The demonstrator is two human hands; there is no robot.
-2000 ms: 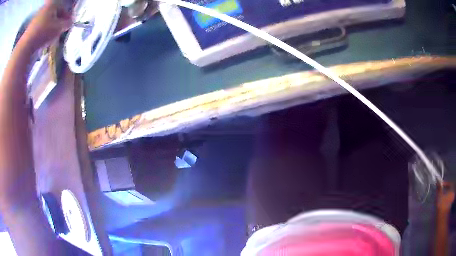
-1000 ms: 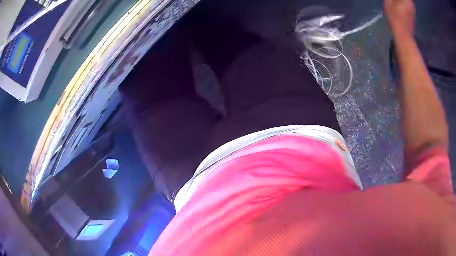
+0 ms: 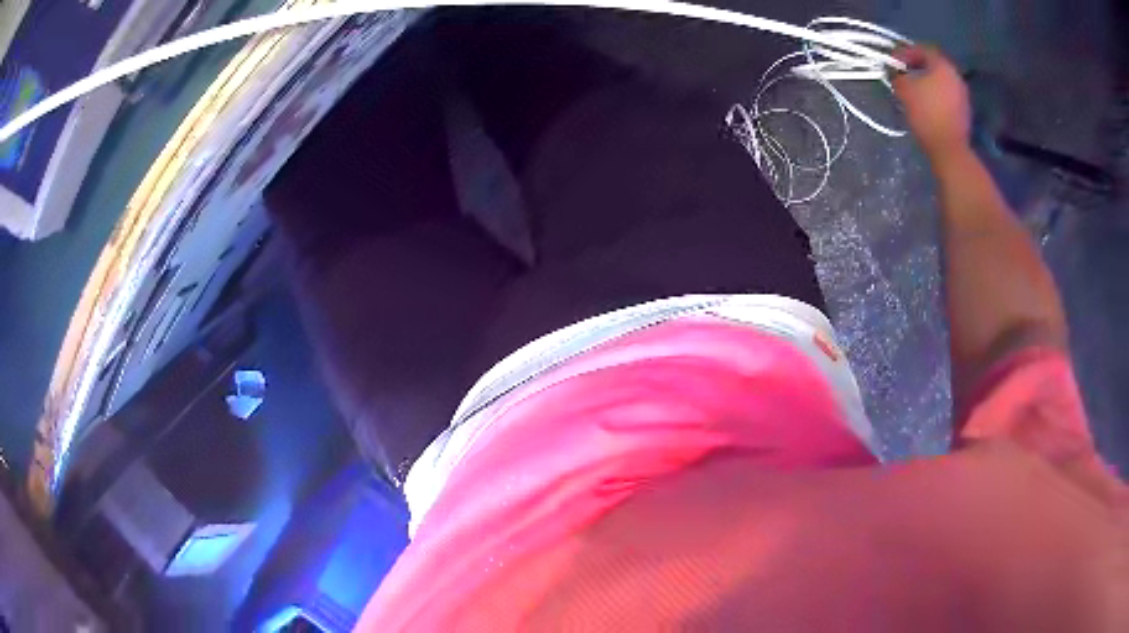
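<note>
A long white carrier tape (image 3: 495,6) arcs across the top of the view, from the left edge to my right hand (image 3: 935,99) at the upper right. My right hand is closed on the tape, with several loose loops at its fingers. More thin loops of tape (image 3: 792,167) hang or lie below and left of the hand, over the speckled floor. The parts counter (image 3: 62,124) is cut off at the upper left edge, with the tape passing over it. My left hand is out of the picture.
The bench's worn wooden edge (image 3: 136,235) curves down the left side. A blue plastic item (image 3: 353,556) and an open pale box (image 3: 204,544) are at the lower left, with a small light-blue piece (image 3: 246,392) above them. My dark-trousered legs are in the middle.
The view has swung from the bench towards the floor, and the left arm and white reel have left it. Since one second ago, my right hand has moved slightly left and down, with tape loops now gathered at it.
</note>
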